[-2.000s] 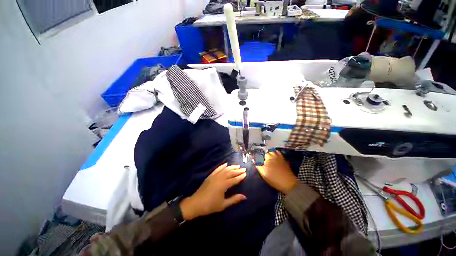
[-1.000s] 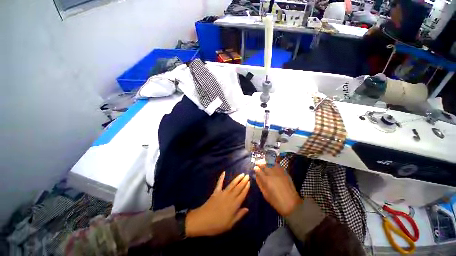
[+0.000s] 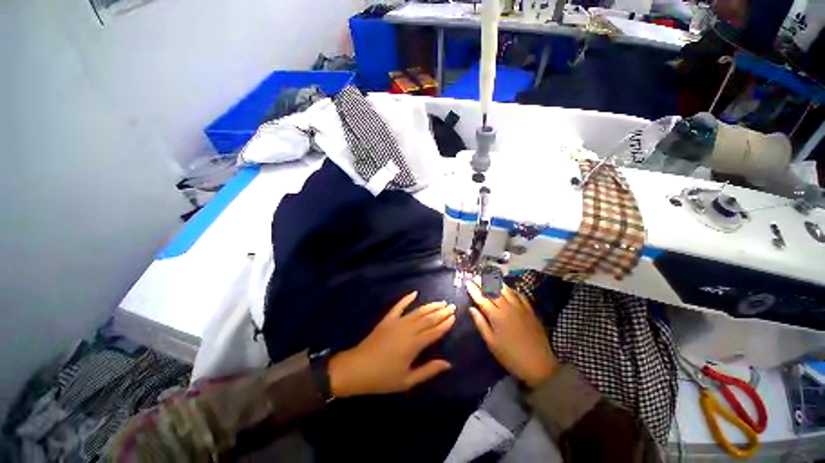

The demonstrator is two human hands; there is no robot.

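Observation:
The navy fabric panel point(image 3: 353, 244) lies spread on the table and runs under the lit presser foot and needle point(image 3: 466, 271). My left hand point(image 3: 393, 348) lies flat on it, fingers spread, left of and below the needle. My right hand point(image 3: 511, 333) presses on the fabric just right of and below the needle, fingertips close to the presser foot. The lockstitch machine point(image 3: 543, 194) stands over the fabric. Checked fabric point(image 3: 615, 348) hangs by my right wrist. White fabric with a checked strip point(image 3: 373, 136) lies behind the navy panel.
Snips with red and orange handles point(image 3: 728, 407) lie right. A plaid scrap point(image 3: 604, 222) drapes over the head, and a thread cone point(image 3: 751, 151) lies behind it. A blue bin point(image 3: 258, 107) stands behind left. Checked pieces point(image 3: 99, 389) are piled lower left, beside the white wall.
The view has shifted. Since one second ago, my right fingers have spread and moved closer to the needle. My left hand stays flat on the navy fabric.

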